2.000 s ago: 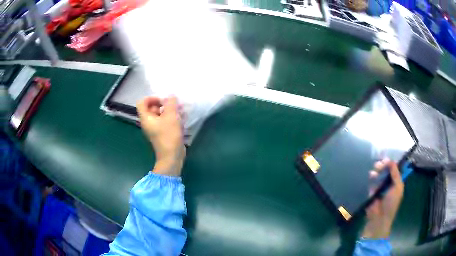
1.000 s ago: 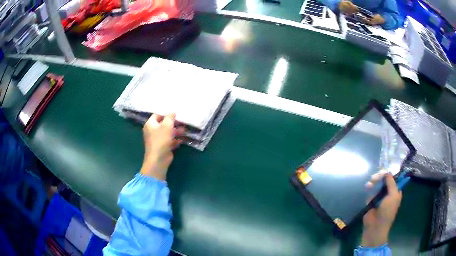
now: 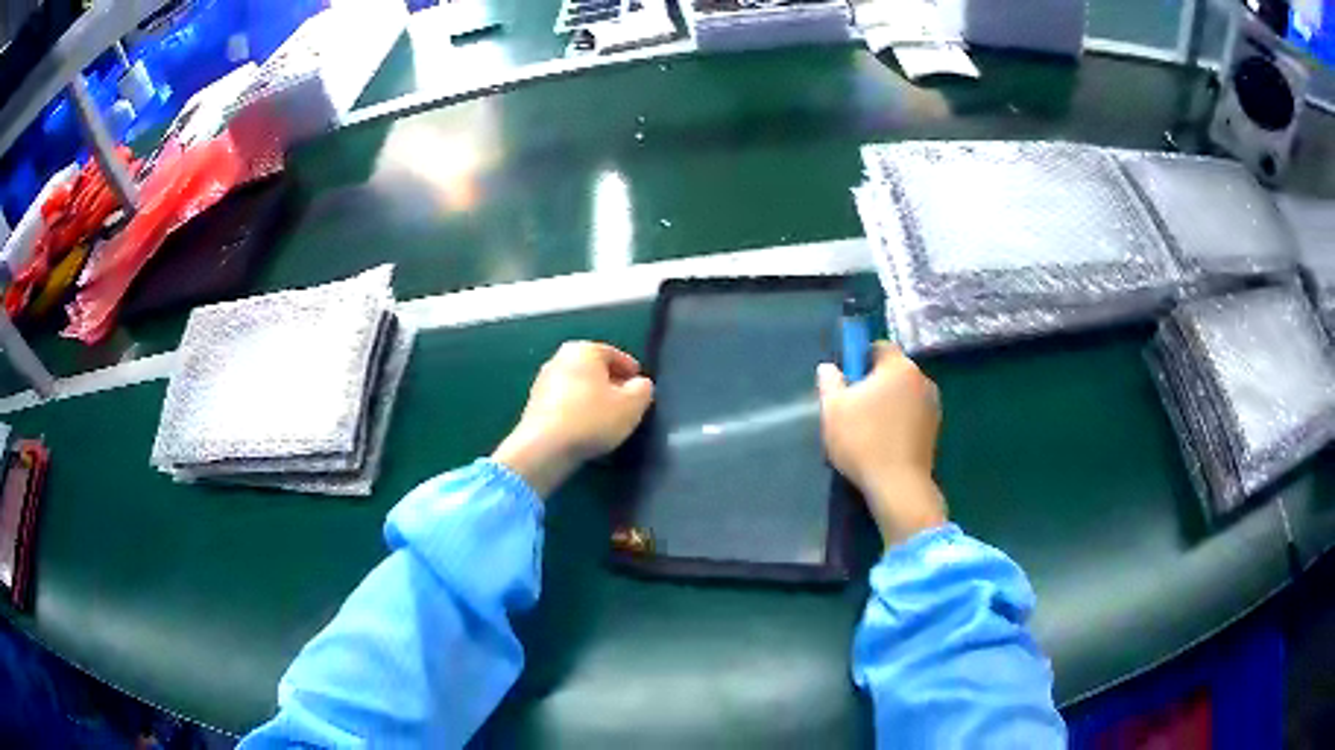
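Note:
A touch panel (image 3: 747, 425), clear with a black border, is held upright in the view over the green bench, with a small orange-gold flex cable (image 3: 633, 542) at its lower left corner. My left hand (image 3: 586, 403) grips its left edge with thumb and fingers. My right hand (image 3: 886, 425) grips its right edge and also holds the blue-handled cutters (image 3: 855, 340), whose handle shows above the fingers. The cutters' tip is too small to tell clearly.
A pile of bubble bags (image 3: 271, 381) lies at left. Thick bagged panels (image 3: 1025, 227) and a smaller stack (image 3: 1259, 381) lie at right. A red plastic bag (image 3: 161, 220) lies far left on a dark flat shape. A white strip (image 3: 527, 298) crosses the bench.
My left hand has let go of the bubble bag on the left pile and now holds the panel's left edge. The panel has turned straighter and sits between both hands. The view has swung right.

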